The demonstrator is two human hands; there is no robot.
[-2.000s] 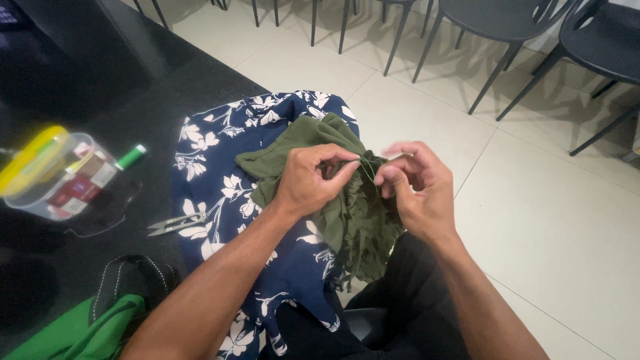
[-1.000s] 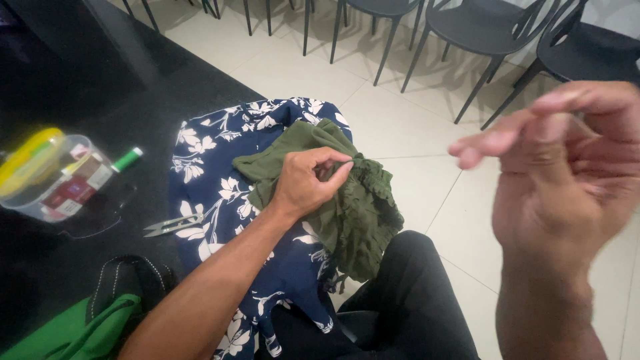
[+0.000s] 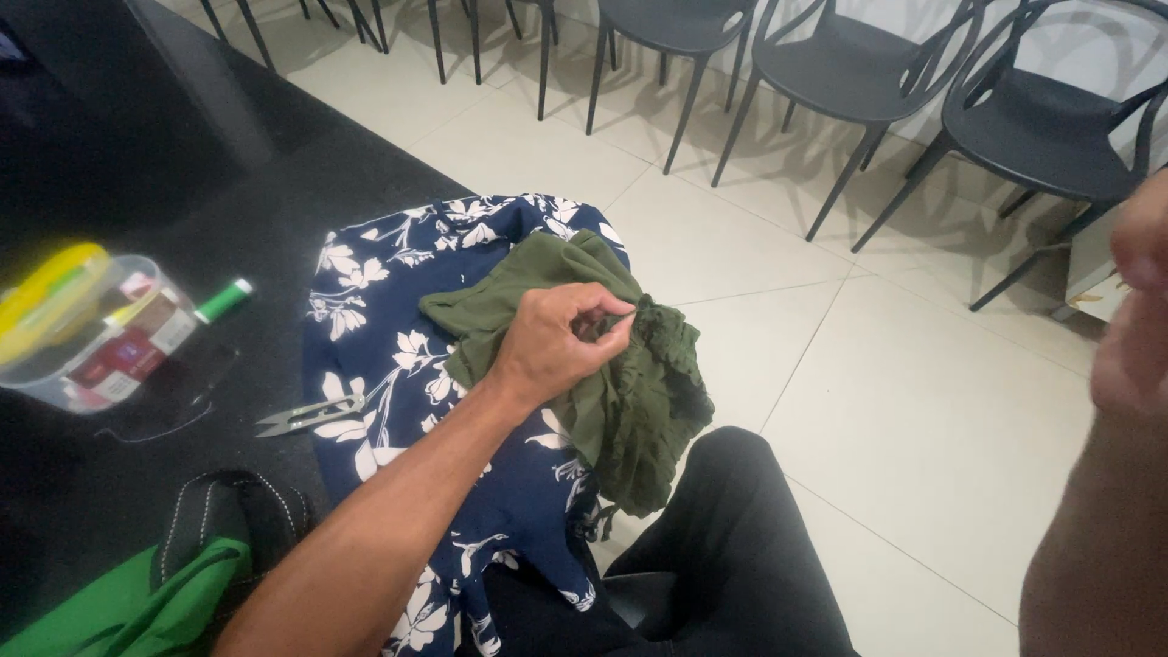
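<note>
My left hand (image 3: 570,338) pinches the gathered edge of an olive-green cloth (image 3: 547,265) between thumb and forefinger. That cloth lies on a navy fabric with white flowers (image 3: 351,306), which is spread over the table edge and my lap. My right hand (image 3: 1136,301) is raised at the right edge of the view, partly cut off and blurred, away from the cloth; whether it holds a needle or thread cannot be seen. Metal thread snips (image 3: 310,416) lie left of my left hand, partly on the navy fabric.
On the black table (image 3: 301,137) stands a clear plastic tub (image 3: 137,342) with a yellow lid (image 3: 50,297), beside a green-and-white marker or tube (image 3: 224,301). Loose thread (image 3: 164,433) lies near it. Green and black cloth (image 3: 182,566) is at lower left. Black chairs (image 3: 849,68) line the far side.
My right hand has moved from beside my left hand at the olive-green cloth out to the right edge of the view. My left hand has stayed pinching the cloth.
</note>
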